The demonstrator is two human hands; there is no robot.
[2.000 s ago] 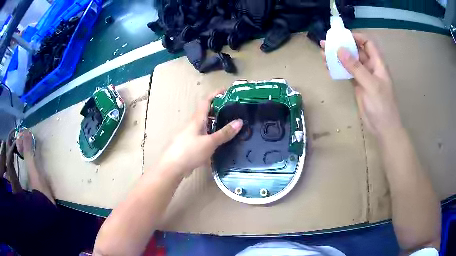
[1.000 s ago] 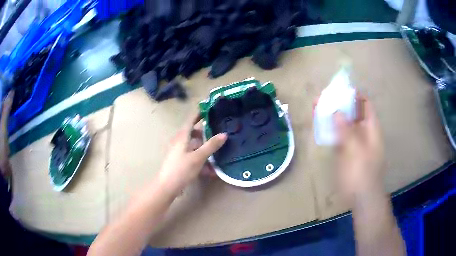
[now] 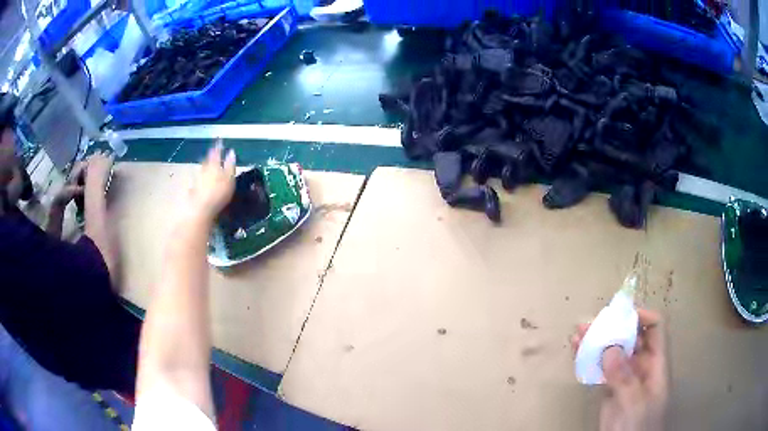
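My left hand (image 3: 212, 183) is raised at the left edge of a green car body (image 3: 285, 202) with a dark open cabin. It looks open and empty, though blurred; whether it touches the body cannot be told. My right hand (image 3: 644, 366) is shut on a white glue bottle (image 3: 600, 341), its nozzle pointing up and away over the cardboard. Another green car body (image 3: 748, 252) with a white rim is cut off by the right edge.
Tan cardboard (image 3: 438, 337) covers the green bench. A heap of black seats (image 3: 547, 109) lies at the far side. A blue bin (image 3: 181, 105) of black parts stands at the far left, more blue bins behind the heap. Another person's dark sleeve (image 3: 63, 295) is at the left.
The view has swung left. My left hand has let go of the car body it held and moved to the left one. The held body is gone from the middle; my right hand keeps the bottle.
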